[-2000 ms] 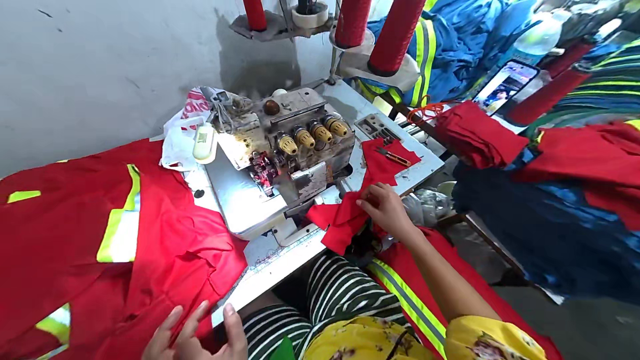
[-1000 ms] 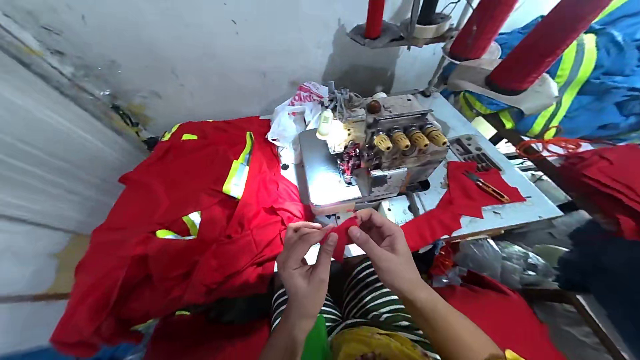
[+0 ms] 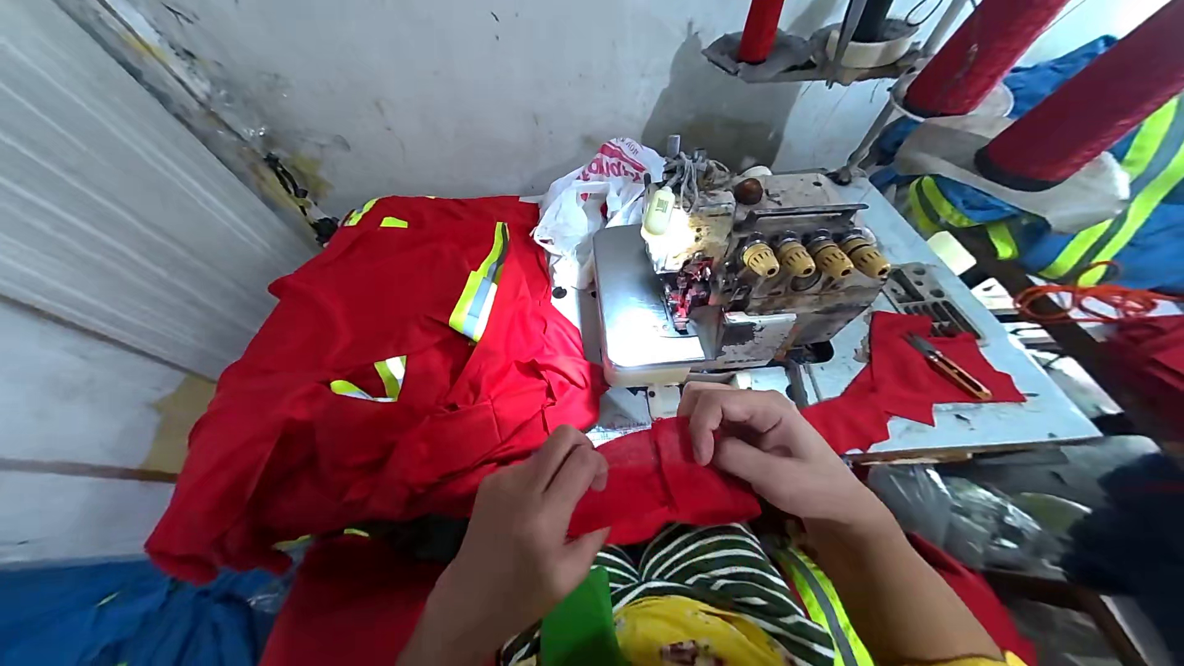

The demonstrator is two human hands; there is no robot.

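A small piece of red fabric [image 3: 652, 481] with a fold or seam across it is stretched between both hands, above the lap. My left hand [image 3: 546, 518] grips its left end; my right hand [image 3: 772, 449] pinches its upper right edge. Just beyond them stands an overlock sewing machine [image 3: 768, 268] with yellow tension dials and a lit needle area. Red garments with reflective strips [image 3: 435, 370] lie to the left of the machine. Right of it, red fabric scraps [image 3: 897, 379] rest on the table, with a snips-like tool [image 3: 948, 367] on top.
A white plastic bag [image 3: 592, 208] lies behind the machine's left side. Large red thread cones [image 3: 980, 55] stand on a rack at upper right. Blue fabric with reflective bands [image 3: 1119, 203] is beyond the table's right edge [image 3: 1036, 421]. Clear plastic bags [image 3: 962, 513] are below it.
Two seconds ago my left hand was spread apart at the lower left; it joined my right hand at the red piece. Since one second ago the hands have moved apart, spreading the piece. The view has swung left.
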